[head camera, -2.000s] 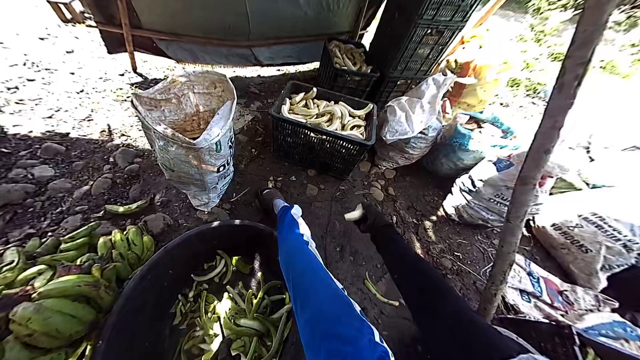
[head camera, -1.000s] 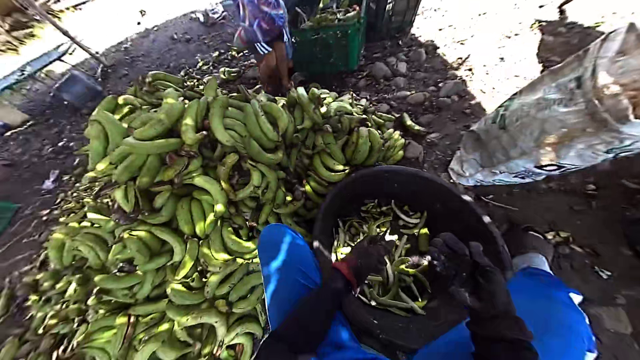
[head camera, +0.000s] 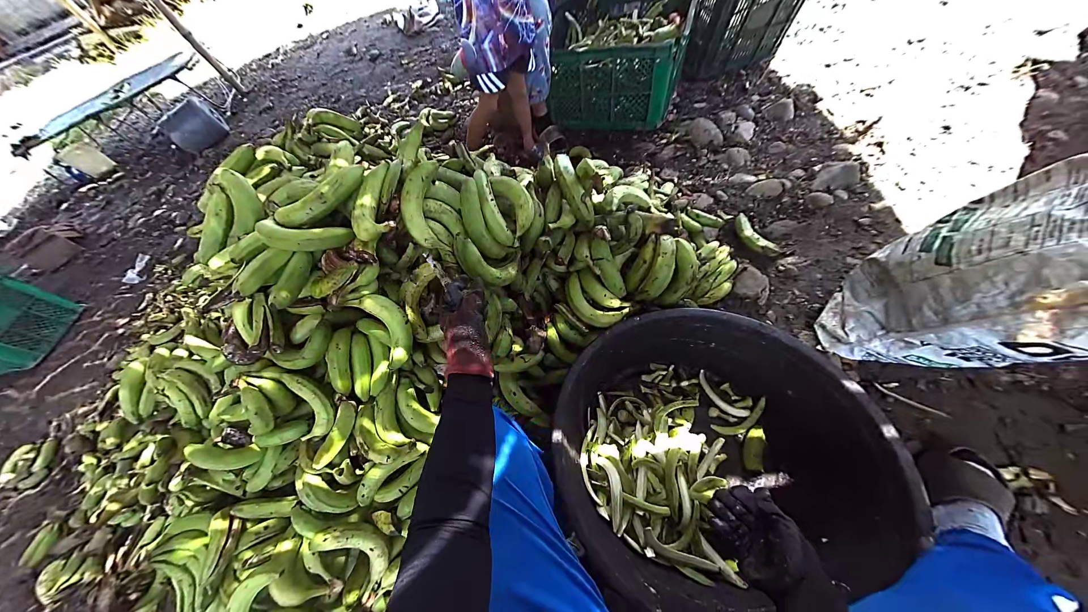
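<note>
My left hand (head camera: 466, 327), in a dark glove with a reddish cuff, reaches into a large heap of green plantains (head camera: 297, 408); its fingertips are among the fruit, and its grip is unclear. Lower right, my right hand (head camera: 761, 535), in a black glove, is inside a round black tub (head camera: 816, 408) with its fingers curled. A narrow, pale, shiny thing (head camera: 759, 481) shows just above these fingers; whether they hold it is unclear. Strips of green plantain peel (head camera: 659, 467) lie in the tub beside this hand.
A person (head camera: 501, 68) stands behind the heap, near a green plastic crate (head camera: 620, 85) of peels. Stones (head camera: 837, 176) lie on the ground, and a woven plastic sack (head camera: 969, 272) is at right. A green crate (head camera: 34, 323) and a grey bucket (head camera: 193, 124) are at left.
The view has swung from the crates and sacks to the plantain heap. My left hand has moved from over the tub onto the heap; my right hand remains at the tub since one second ago.
</note>
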